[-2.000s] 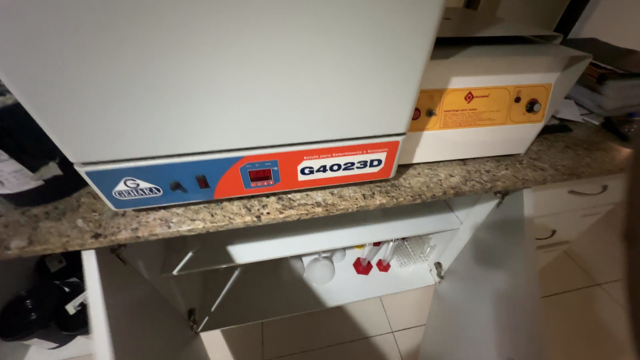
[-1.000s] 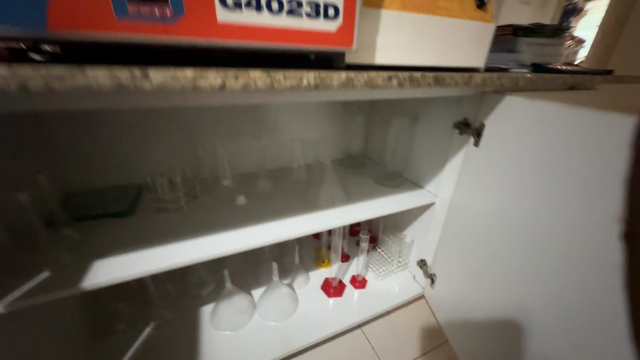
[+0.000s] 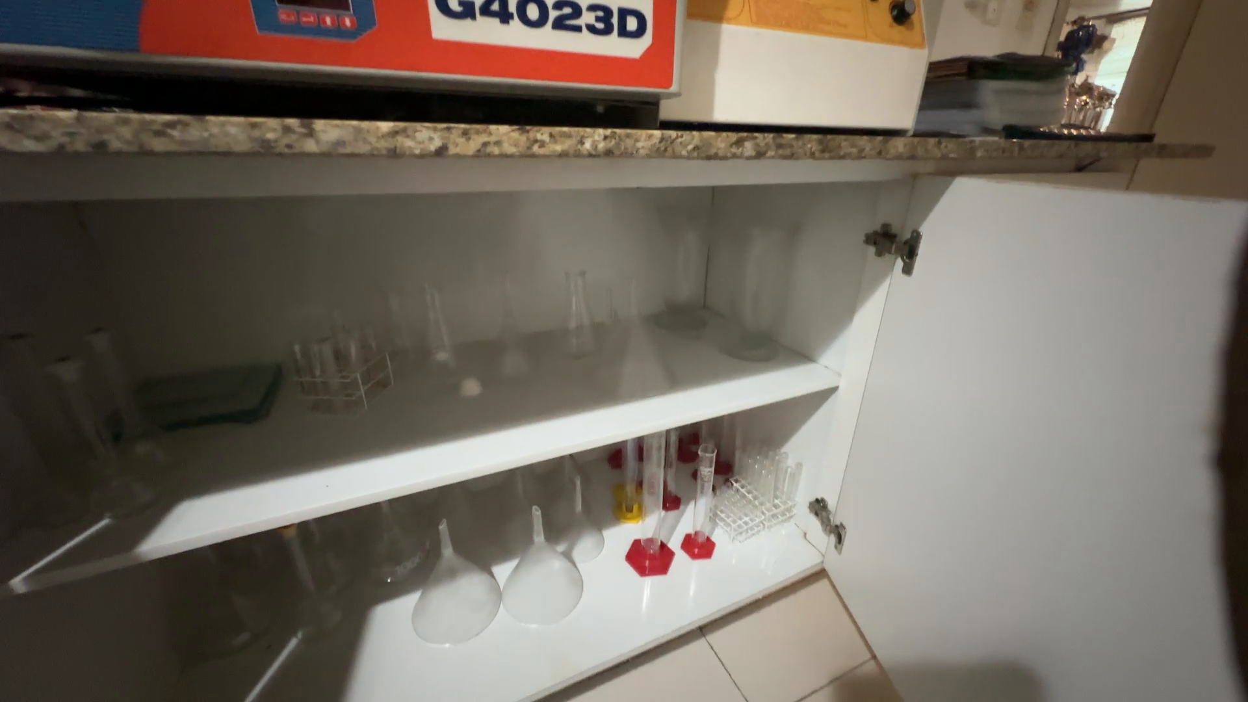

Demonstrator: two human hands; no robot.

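Neither of my hands shows in the head view. Before me is an open white cabinet with two levels. On its upper shelf (image 3: 487,444) stand a wire rack of test tubes (image 3: 343,375), an Erlenmeyer flask (image 3: 579,327), other clear glassware and a stack of greenish glass plates (image 3: 210,395). On the lower level two white funnels (image 3: 454,600) (image 3: 542,585) rest mouth down. To their right are measuring cylinders with red hexagonal bases (image 3: 649,557) (image 3: 697,544), one yellow base (image 3: 629,503) and white test tube racks (image 3: 749,507).
A granite countertop (image 3: 439,137) runs above the cabinet, bearing a laboratory oven (image 3: 390,58) and a cream-coloured device (image 3: 795,78). Books or papers (image 3: 993,97) are stacked at the right. The cabinet door (image 3: 1053,439) stands open on hinges, over a tiled floor (image 3: 673,668).
The view has dropped and moved closer, from the oven front on the countertop to the inside of the cabinet. The door was open in the earlier frames too.
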